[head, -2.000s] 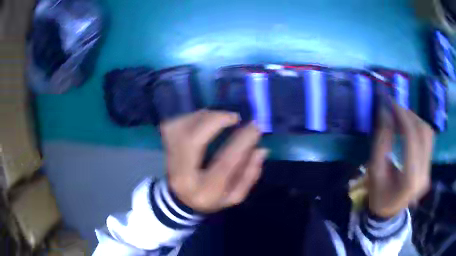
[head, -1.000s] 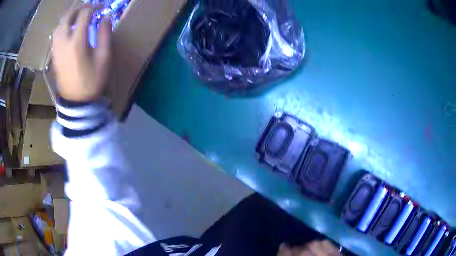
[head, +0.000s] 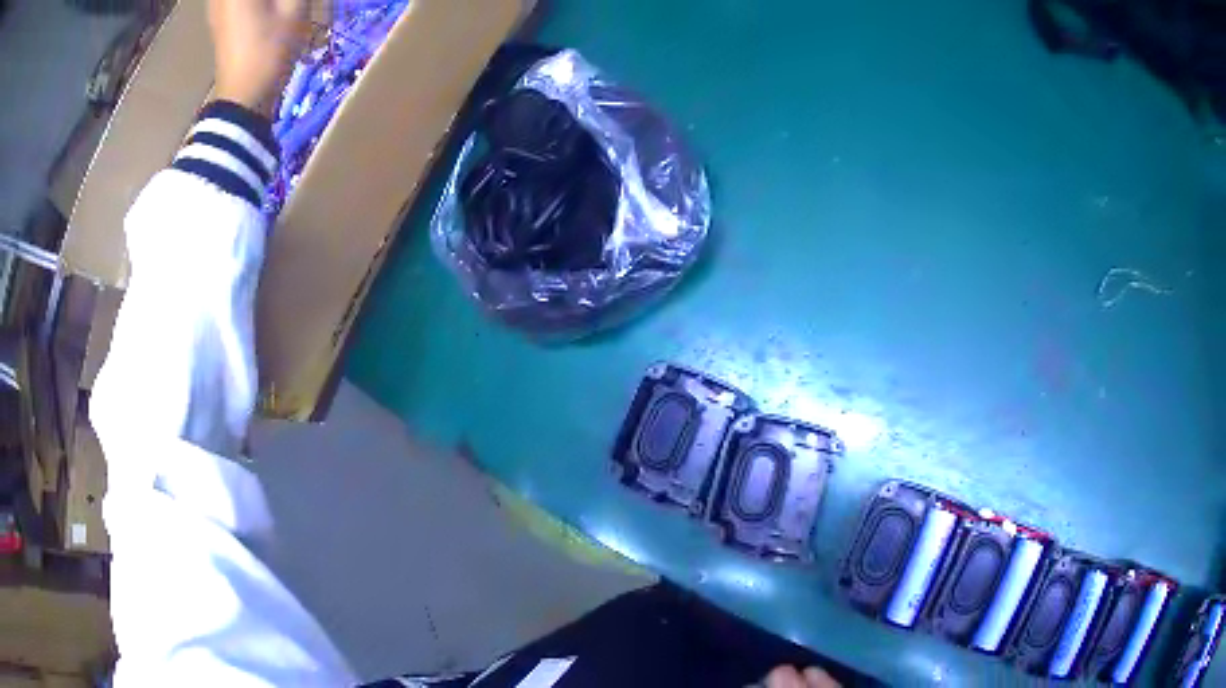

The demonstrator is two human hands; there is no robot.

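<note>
My left hand (head: 258, 40) reaches into the battery carton (head: 390, 175) at the upper left, cut off by the top edge; its fingers are hidden or blurred. Blue batteries (head: 317, 101) with wires fill the carton. Only the fingers of my right hand (head: 799, 677) show at the bottom edge. Two black housing halves (head: 761, 487) without batteries lie side by side on the mat. To their right, a row of several housing halves (head: 883, 548) each holds a pale blue battery (head: 924, 566), with red leads along the upper ends.
A clear plastic bag (head: 571, 202) of black parts stands beside the carton on the green mat (head: 914, 229). A pale thread (head: 1133, 284) lies at the right. Dark items (head: 1143, 47) sit at the top right. More cardboard boxes (head: 81, 363) are at the far left.
The view has turned toward the carton since the first frame. My left hand has left the housing row and moved to the carton. My right hand has dropped to the bottom edge.
</note>
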